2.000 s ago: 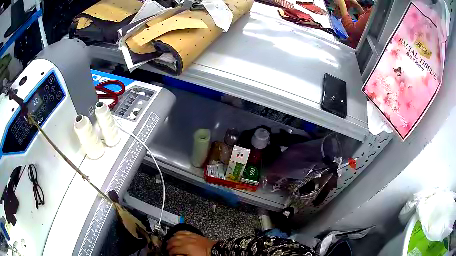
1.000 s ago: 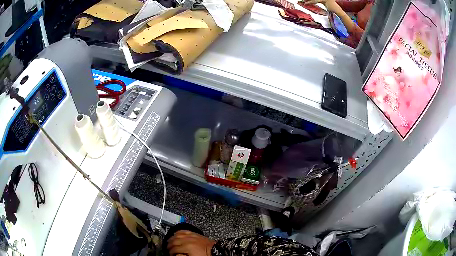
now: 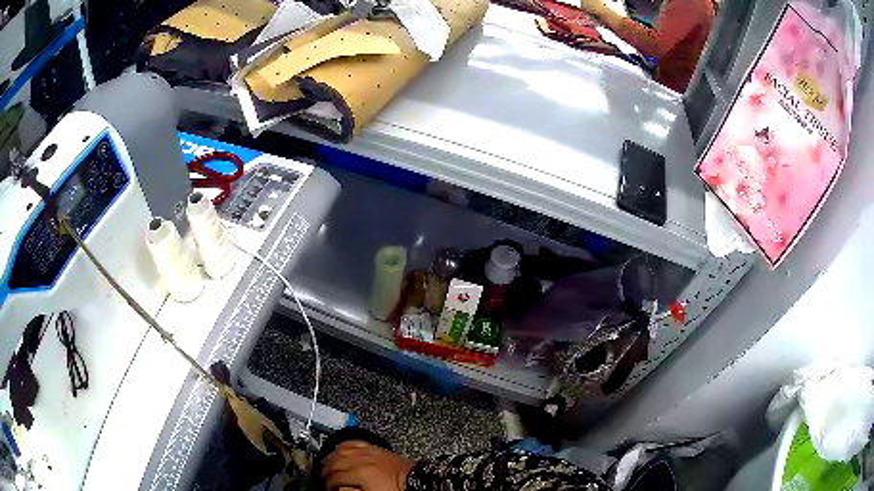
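My right hand (image 3: 364,466) is at the bottom edge, cut off, its fingers partly hidden against dark cloth; I cannot tell whether it holds anything. My left hand is out of the picture. The white sewing machine (image 3: 91,336) fills the left side. A brownish cord (image 3: 129,299) runs slack across it to a tan strip (image 3: 251,422) near the hand. Two white thread cones (image 3: 174,261) stand at the machine's right end, with red-handled scissors (image 3: 220,173) behind. A dark scrap (image 3: 26,369) and a thin black looped object, possibly eyeglasses (image 3: 70,353), lie on the machine.
A pale side table (image 3: 537,125) holds tan dotted patterns with dark cloth (image 3: 383,81) and a black phone (image 3: 642,182). Its lower shelf has a red tray (image 3: 446,351) of boxes and a plastic bag (image 3: 585,326). A pink tissue pack (image 3: 781,134) hangs right. Another person's arm (image 3: 632,34) shows behind.
The other person's arm and body at the top right have shifted. My right hand stays in nearly the same place.
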